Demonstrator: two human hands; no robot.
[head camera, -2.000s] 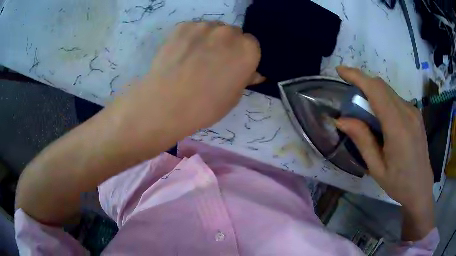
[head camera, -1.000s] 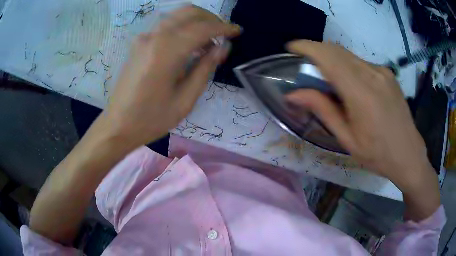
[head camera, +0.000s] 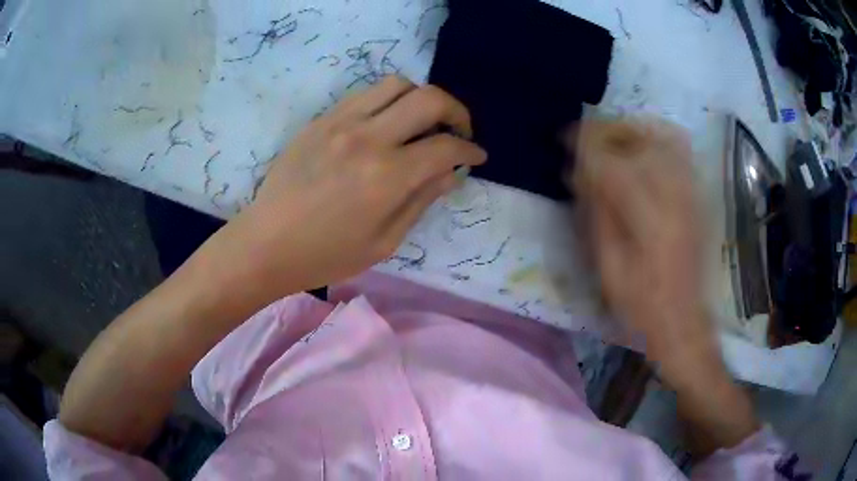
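Observation:
A navy-black cloth piece (head camera: 517, 89) lies flat on the white table. My left hand (head camera: 376, 169) is at its near left corner, with thumb and fingertips closed on or against the edge; whether they pinch the cloth is unclear. My right hand (head camera: 634, 207) is blurred, at the cloth's near right edge; its fingers are too smeared to tell whether they hold anything. The steam iron (head camera: 775, 225) stands at the right end of the table, with no hand on it.
The white table cover (head camera: 103, 103) has many dark thread ends and yellowish stains. A long grey strip (head camera: 755, 56) lies at the far right. Black bundled pieces (head camera: 799, 47) sit beyond it. The table's near edge runs along my pink shirt.
My right hand has let go of the iron, which now stands at the right, and is back at the cloth. My left hand has moved down and right onto the cloth's near left corner.

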